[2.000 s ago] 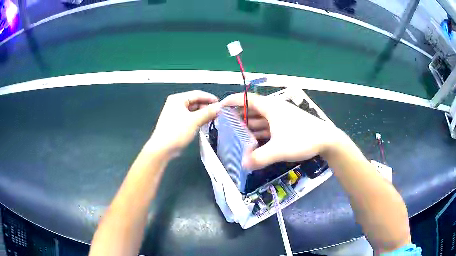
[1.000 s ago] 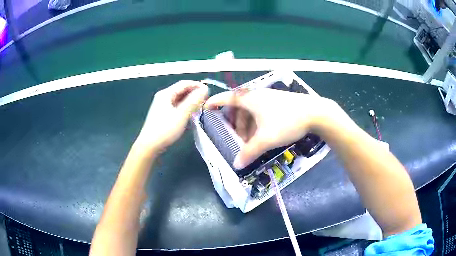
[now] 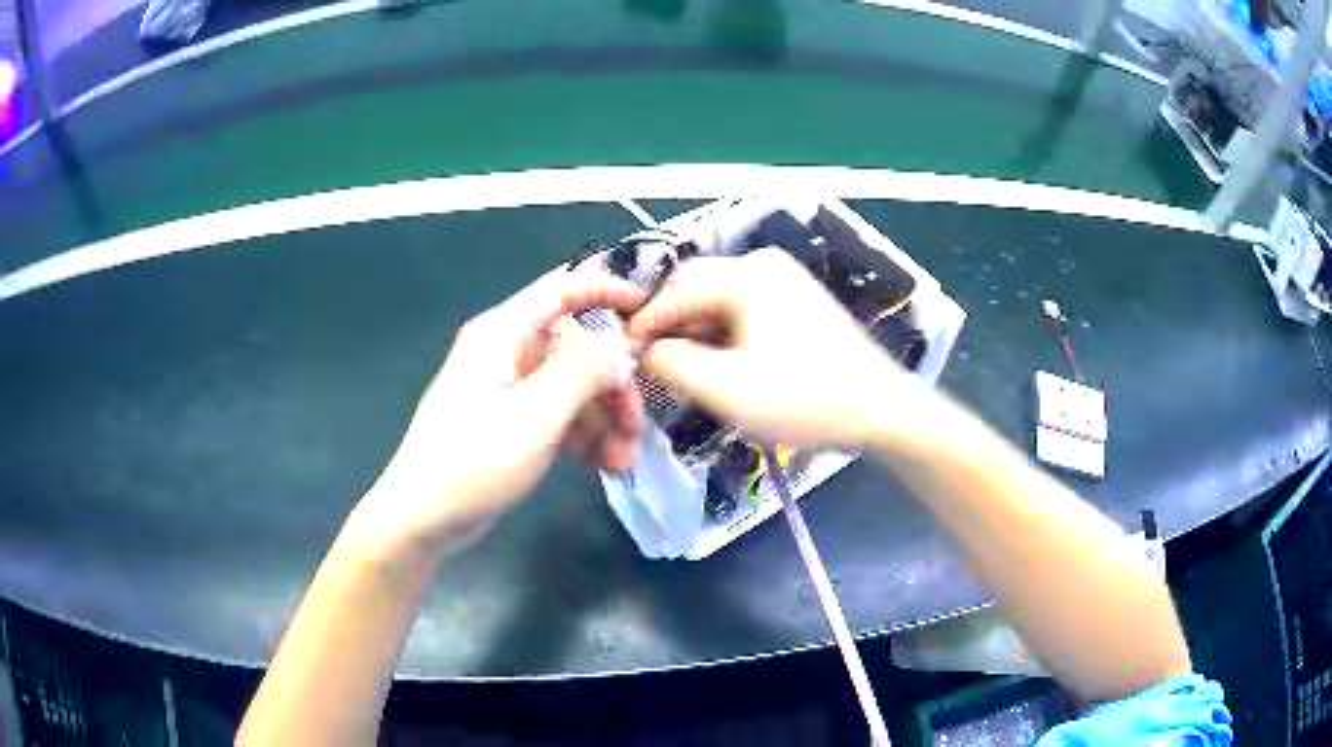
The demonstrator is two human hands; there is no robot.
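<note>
The open white housing (image 3: 929,333) lies tilted on the dark bench, with black inner parts (image 3: 833,263) in it. My left hand (image 3: 511,394) and my right hand (image 3: 774,350) meet over its left side, fingertips pinched close together on something small that I cannot make out. The fins of the heat sink module (image 3: 656,391) show a little between my hands; the rest is hidden. A long pale flat ribbon cable (image 3: 825,591) runs from the housing over the bench's near edge. Dark wires (image 3: 621,251) loop at the housing's back left corner.
A pale square module (image 3: 1071,423) with a short red lead and white plug lies on the bench at the right. A green conveyor belt (image 3: 511,132) with a white edge strip (image 3: 438,199) runs behind. Dark crates (image 3: 1293,613) and a white translucent bag (image 3: 964,645) are at the near edge.
Both hands have come together at the housing's left side. The white plug on its red lead, which stood up behind the housing, no longer shows. The loose module at the right is now uncovered.
</note>
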